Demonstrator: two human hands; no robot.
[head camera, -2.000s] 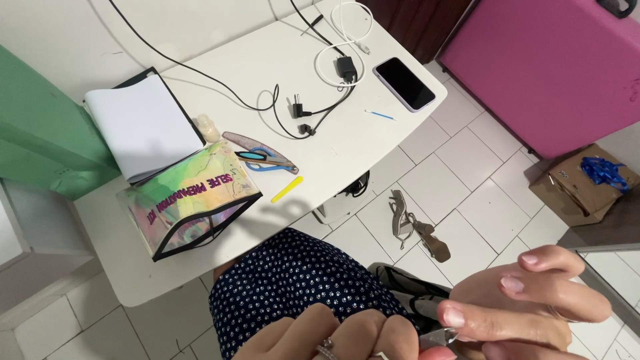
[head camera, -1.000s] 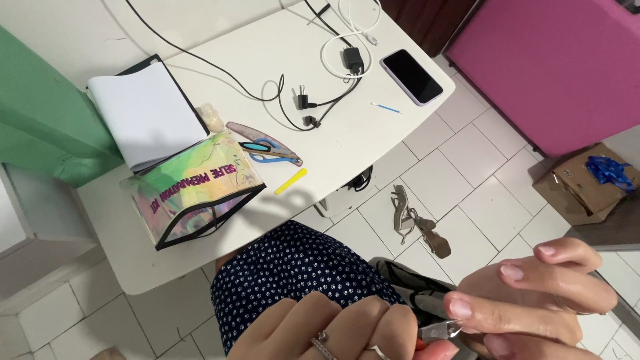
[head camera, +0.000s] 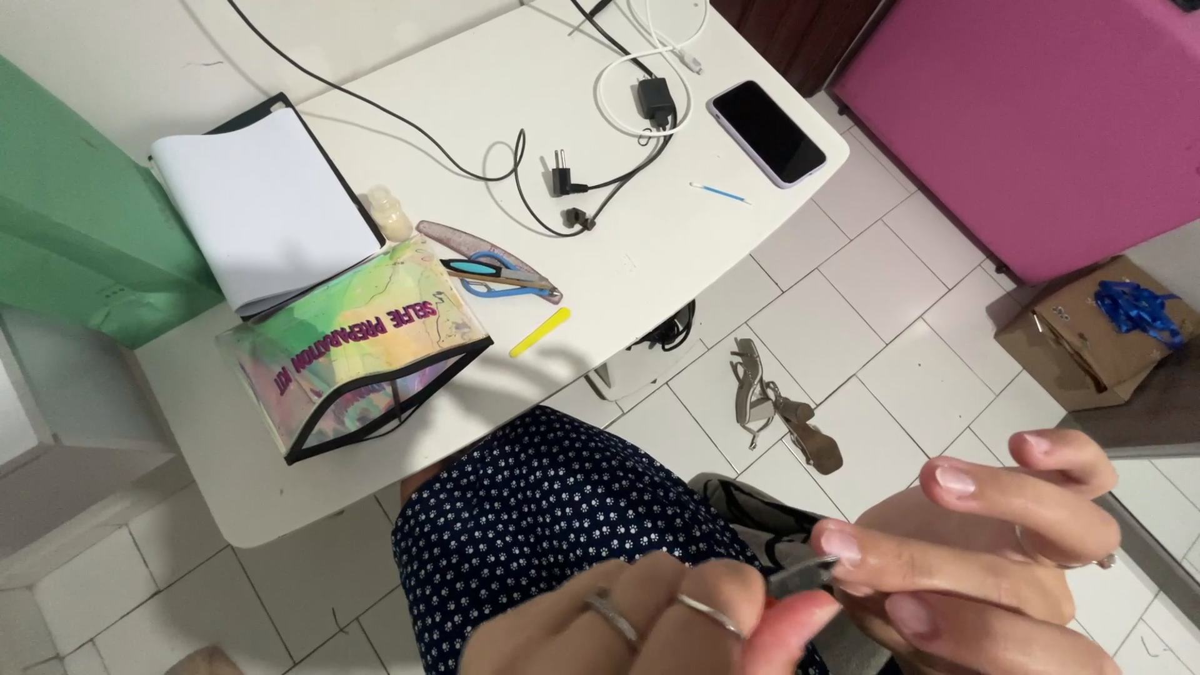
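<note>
My left hand (head camera: 628, 619), wearing rings, comes in from the bottom with its fingers curled around a small metal nail-care tool (head camera: 802, 575). Most of the tool is hidden by the fingers, so its exact kind cannot be told. Its pointed tip meets a fingertip of my right hand (head camera: 984, 562) at the nail. That hand is at the lower right, its fingers spread and slightly bent, a ring on one of them, and it grips nothing. Both hands are above a dark blue skirt with white paw prints (head camera: 553, 525).
A white table (head camera: 581, 272) bears a clear-fronted pouch (head camera: 366, 328), scissors (head camera: 497, 277), a yellow nail file (head camera: 540, 332), papers (head camera: 272, 206), a blue stick (head camera: 720, 193), a phone (head camera: 769, 133) and cables (head camera: 656, 98). Sandals (head camera: 783, 408) and a cardboard box (head camera: 1087, 328) are on the floor.
</note>
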